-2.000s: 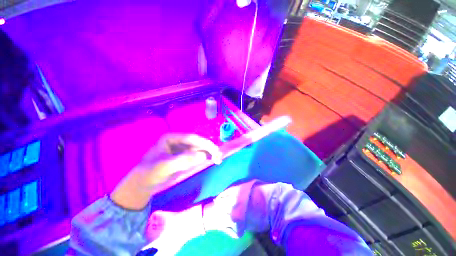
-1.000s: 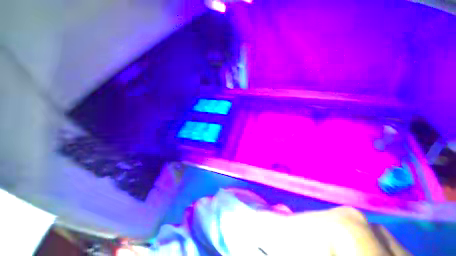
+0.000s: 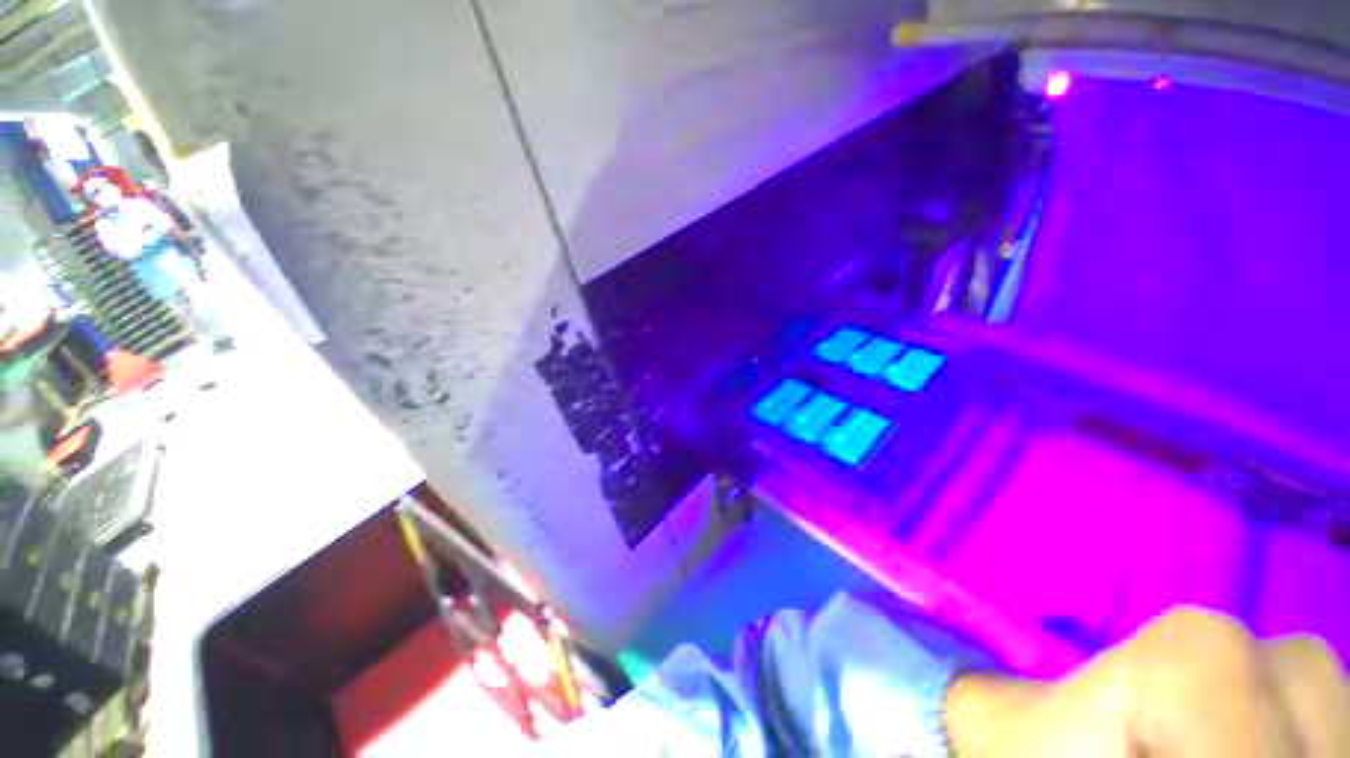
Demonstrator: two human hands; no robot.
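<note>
My left hand (image 3: 1184,696) is at the lower right, cut off by the bottom edge. It looks bare and its back and knuckles show; the fingertips are hidden, so I cannot see whether it holds anything. Its pale blue sleeve (image 3: 844,681) comes up from the bottom. My right hand is not in view. Glowing cyan circuit boards lie in two blocks, a nearer one (image 3: 822,421) and a farther one (image 3: 880,359), at the left part of the purple-lit booth. The glowing pink bed (image 3: 1096,518) lies to their right, beyond my hand.
A worn grey panel (image 3: 430,208) stands left of the booth opening. The bed's raised front rail (image 3: 874,563) borders a teal-blue surface (image 3: 755,578). An open dark-red box (image 3: 281,652) with thin pale things inside is at lower left. Black bins (image 3: 67,607) and a distant person (image 3: 136,237) are far left.
The view has swung left: the cyan boards moved from the left edge to right of centre. The bottle, teal pot and red-orange surface left view; the grey panel and red box came in.
</note>
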